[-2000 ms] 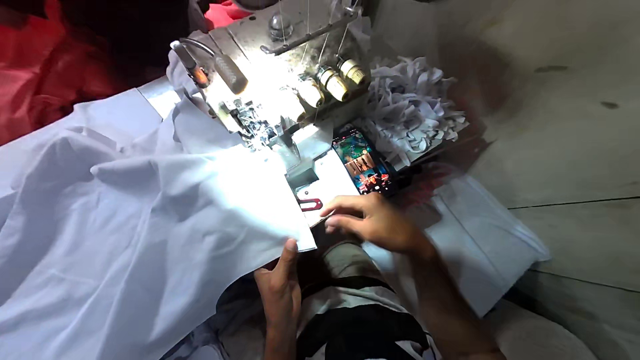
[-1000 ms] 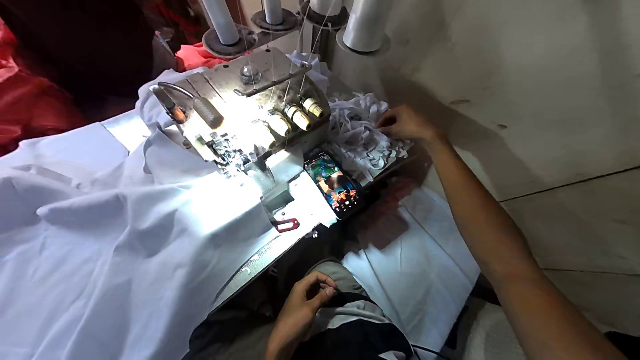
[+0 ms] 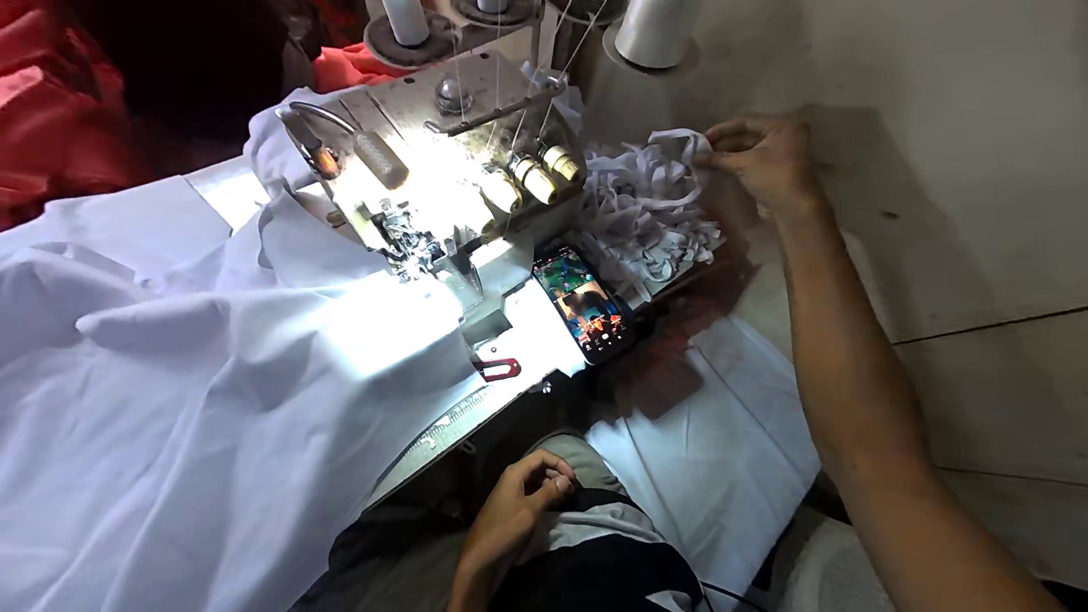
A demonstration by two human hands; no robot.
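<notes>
My right hand [image 3: 761, 161] pinches the end of a white fabric strip [image 3: 680, 136] at the back right, above a heap of white fabric scraps [image 3: 646, 212]. My left hand [image 3: 527, 497] rests on my lap with its fingers curled; nothing shows in it. An overlock sewing machine [image 3: 450, 110] stands lit over a large white cloth [image 3: 221, 399], which spreads over the table to the left. Beside the machine a smartphone [image 3: 582, 302] lies face up with its screen on. A small red-edged tool [image 3: 499, 369] lies near the table's front edge.
White thread cones [image 3: 654, 34] stand behind the machine, their threads running down to it. Red fabric [image 3: 59, 119] lies at the far left. Another white cloth [image 3: 722, 450] hangs right of my lap. A ruler scale [image 3: 450, 416] runs along the table edge.
My right hand has moved from the cloth's corner near the table edge to the scrap heap and now lifts a strip there. My left hand has left the cloth for my lap.
</notes>
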